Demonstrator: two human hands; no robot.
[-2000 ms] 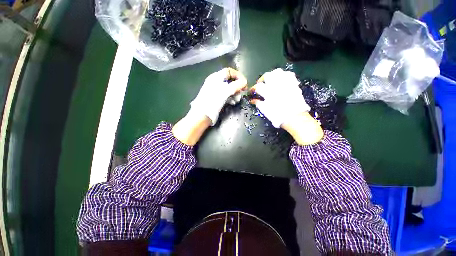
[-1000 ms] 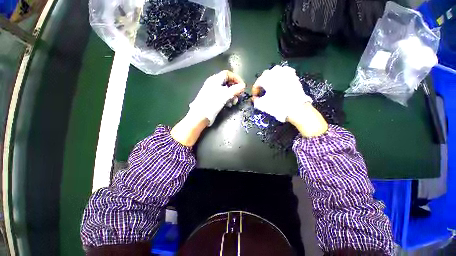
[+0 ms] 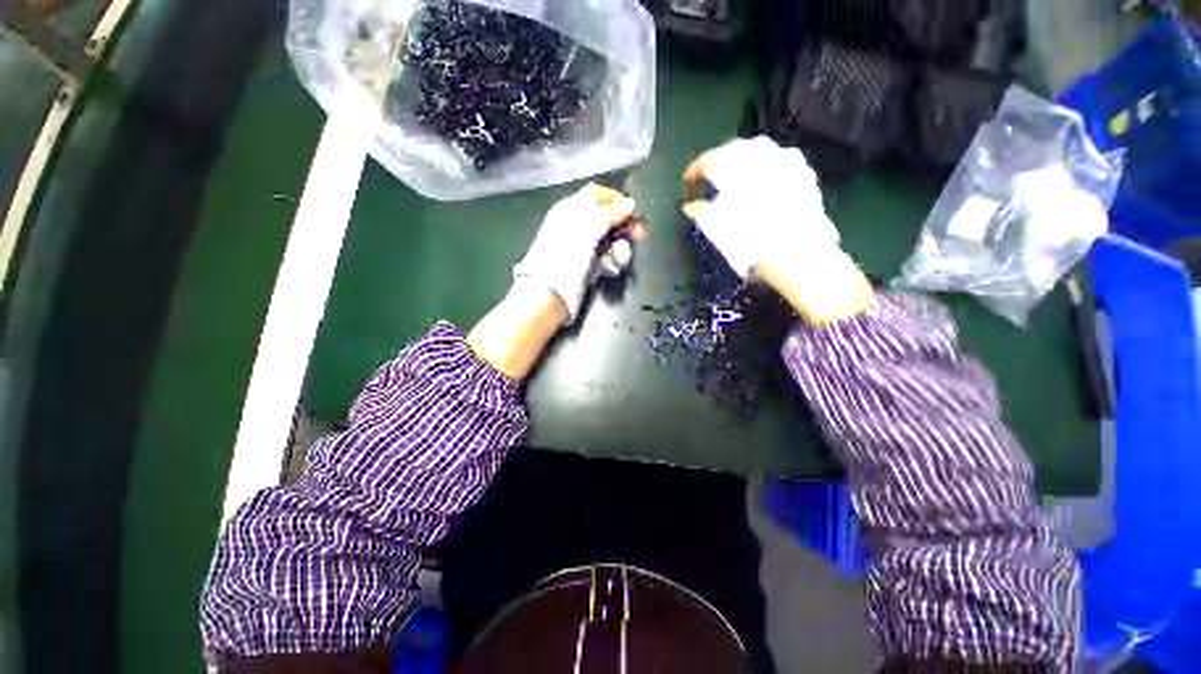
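Observation:
Small black parts [image 3: 711, 336] lie loose on the dark green bench top, below and left of my right hand. My left hand [image 3: 580, 244], in a white glove with bare fingertips, is curled with thumb and fingers pinched around something small and dark; it looks like a black part, though the fingers mostly hide it. My right hand [image 3: 764, 204], gloved the same way, is raised to the right of my left hand, thumb and forefinger apart, with a dark gap between them. I cannot tell whether it holds a part.
An open clear bag [image 3: 454, 178] full of black parts stands at the upper left. Dark ribbed blocks [image 3: 850, 99] are stacked at the back. A clear bag [image 3: 1008, 217] with white items lies at the right. Blue bins [image 3: 1152, 356] stand beyond the right edge. A white rail [image 3: 296, 316] runs at the left.
My right hand has moved up and away from my left hand, and its thumb and forefinger have parted. My left hand stays curled in nearly the same place. The view has shifted slightly.

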